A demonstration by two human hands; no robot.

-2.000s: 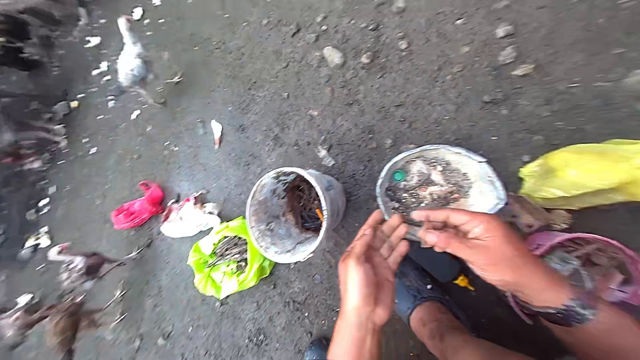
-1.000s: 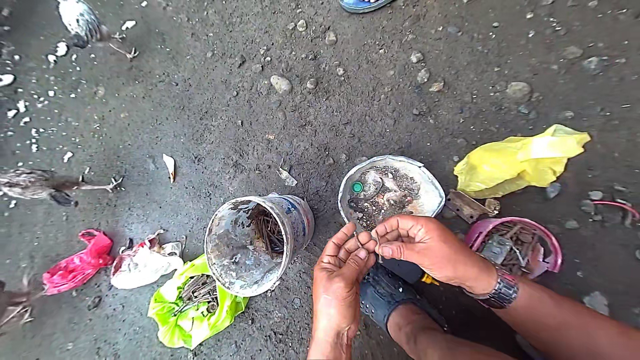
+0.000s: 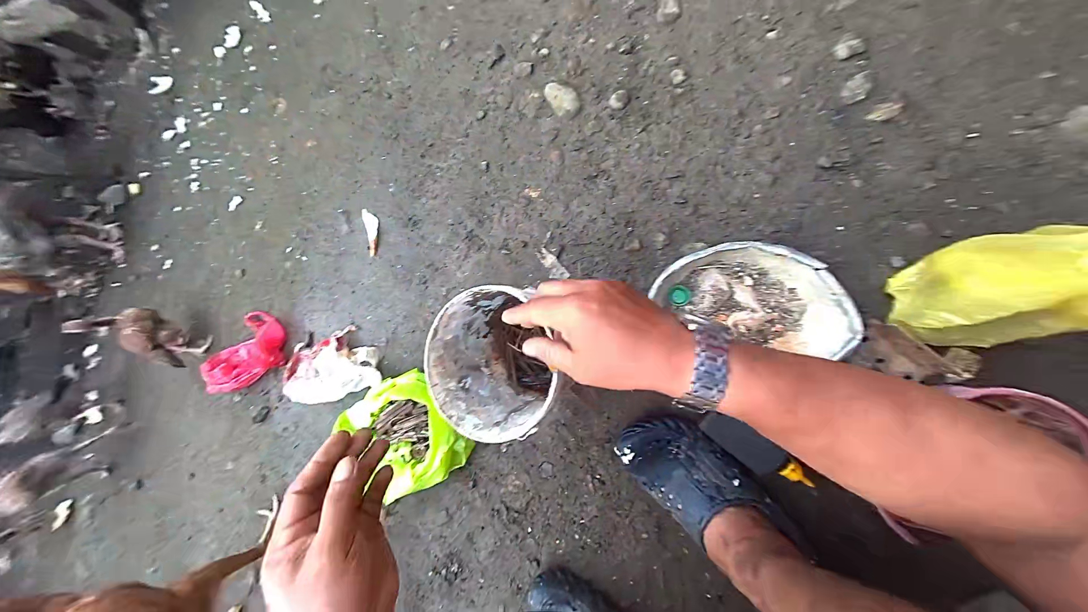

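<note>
My right hand (image 3: 595, 336) is at the right rim of a dirty plastic bucket (image 3: 463, 361), its thumb and forefinger apart over the opening; whether it holds anything small cannot be told. Dark, thin, rusty-looking pieces (image 3: 520, 361) lie inside the bucket. My left hand (image 3: 336, 527) is by the near side of a lime-green plastic bag (image 3: 442, 463), fingers nearly straight, with nothing visible in its grasp. Thin grey nail-like pieces (image 3: 404, 427) lie in that bag. Right of the bucket stands a shallow whitish basin (image 3: 829, 314) with grit and a green cap (image 3: 679, 295).
Pink (image 3: 246, 357) and white (image 3: 327, 372) plastic bags lie left. A yellow bag (image 3: 994, 285) and a pink container (image 3: 1033, 399) are at right. Birds (image 3: 149, 334) stand along the left and bottom left. My dark shoe (image 3: 693, 467) is below the basin. Stones dot the ground.
My hands were together in front of the basin; now they are apart, the right one over the bucket and the left one beside the green bag.
</note>
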